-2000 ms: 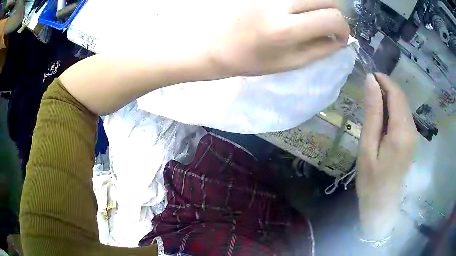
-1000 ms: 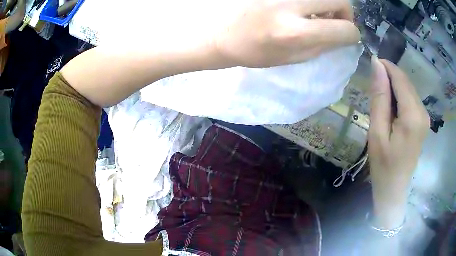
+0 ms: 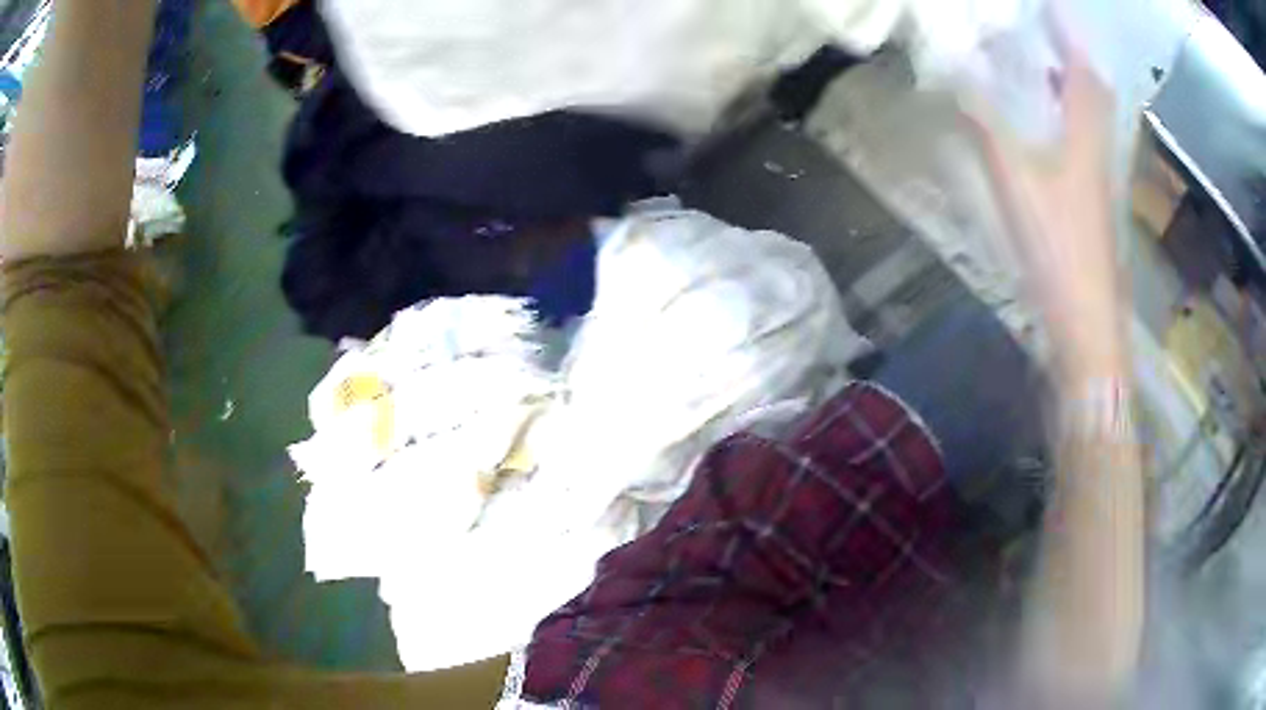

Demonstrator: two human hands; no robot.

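A white fabric piece (image 3: pixel 555 56) spans the top of the view, its lower edge hanging in a curve. My right hand (image 3: pixel 1062 180) is blurred at the upper right, against the bunched right part of this cloth. Its thumb and fingers are spread, and their tips are lost in the bright cloth, so I cannot tell whether they grip it. My left forearm runs up the left edge in a brown sleeve. My left hand is cut off by the top edge.
A pile of crumpled white pieces (image 3: pixel 694 319) with yellowish marks lies beside the plaid apron (image 3: pixel 778 555) on my lap. Dark garments (image 3: pixel 417 208) are heaped behind it. Green floor (image 3: pixel 236 361) shows at left. The pale machine bed (image 3: pixel 902 153) is at upper right.
The view has shifted left. My left arm has swung out to the far left, away from the machine, and its hand has left the picture. My right hand has moved up against the white cloth.
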